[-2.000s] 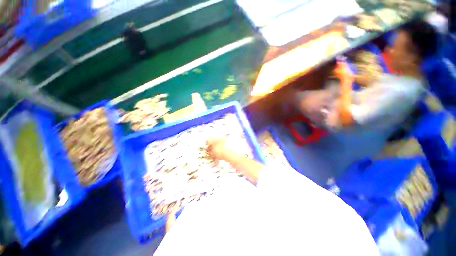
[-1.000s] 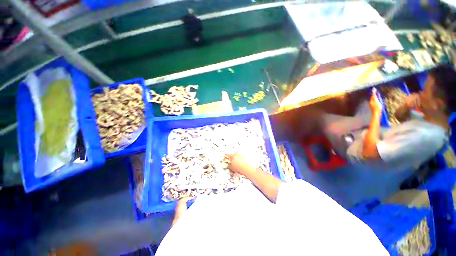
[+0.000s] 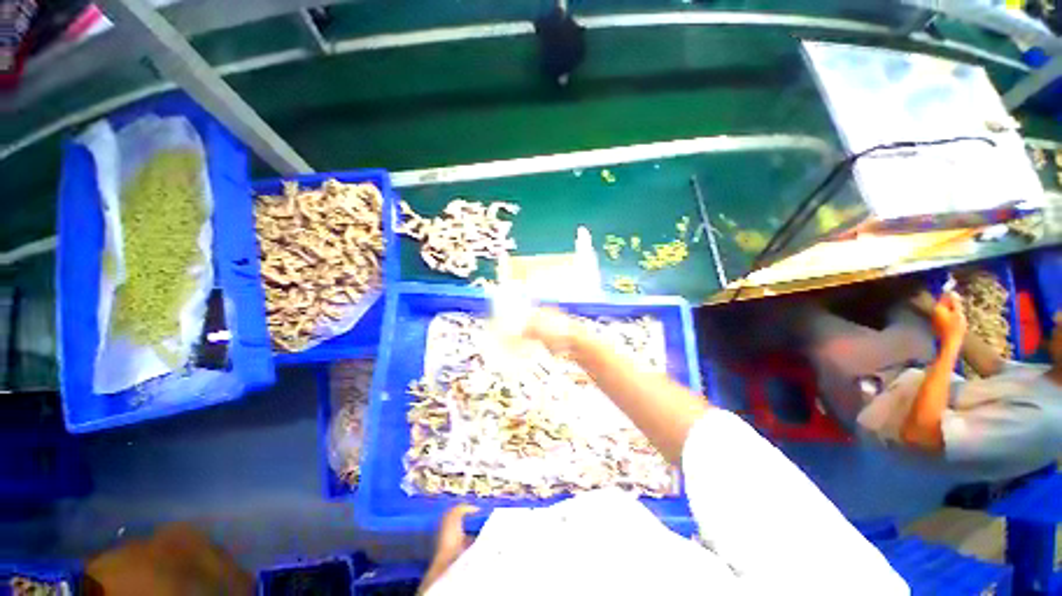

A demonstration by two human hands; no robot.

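Note:
A large blue parts tray (image 3: 375,437) is in front of me. Small pale, branching moulded parts (image 3: 524,425) cover its white liner. My right hand (image 3: 553,334) is blurred over the tray's far part. A bright whitish patch shows at its fingertips, and I cannot tell whether it holds a part. My left hand (image 3: 452,536) is at the tray's near rim, with its fingers on the rim and the rest partly hidden by my white sleeve. Beyond the far rim, a pale block (image 3: 547,275) and a heap of pale parts (image 3: 464,235) lie on the green bench.
A blue crate of tan parts (image 3: 320,262) and a blue tray of yellow-green rings (image 3: 157,250) with a dark flat object are at left. Yellow-green bits (image 3: 666,254) lie on the bench. A lamp box (image 3: 926,128) and a seated person (image 3: 990,408) are at right.
My right hand has moved from the middle of the tray's parts to near its far rim. My left hand stays at the near rim. The view has shifted, and the lamp box shows further right.

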